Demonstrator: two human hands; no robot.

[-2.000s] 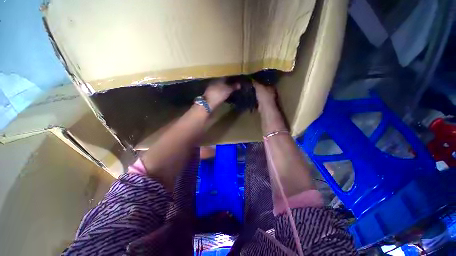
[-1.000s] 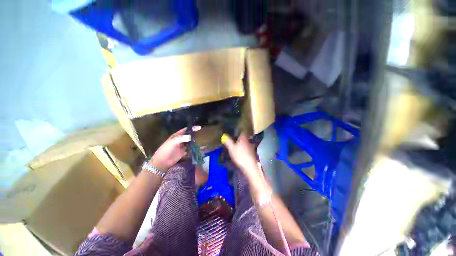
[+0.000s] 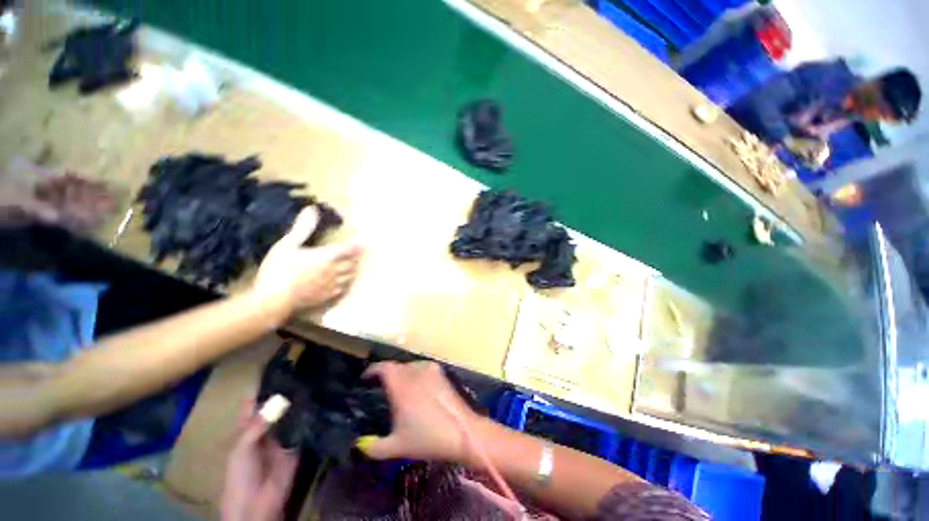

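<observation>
A large loose clump of black pieces [image 3: 331, 397] is between my hands, just below the bench's near edge. My right hand [image 3: 423, 412], with yellow on the thumb, is spread over its right side and grips it. My left hand [image 3: 257, 463], with a pale covering on one finger, is at its lower left; its fingers are partly hidden, and it seems to support the clump. A cardboard carton [image 3: 209, 432] shows below and to the left of the clump.
Another person's hand [image 3: 306, 270] reaches over the tan bench [image 3: 397, 295] beside a wide black heap [image 3: 204, 219]. A smaller black heap [image 3: 514, 239] lies near a pale board [image 3: 570, 341]. A black cluster [image 3: 484, 134] is on the green belt [image 3: 377, 81]. A clear panel is right.
The view has swung up from the carton and blue stools to the bench and belt. My hands, earlier in and over the carton, now hold a big black clump near the bench edge.
</observation>
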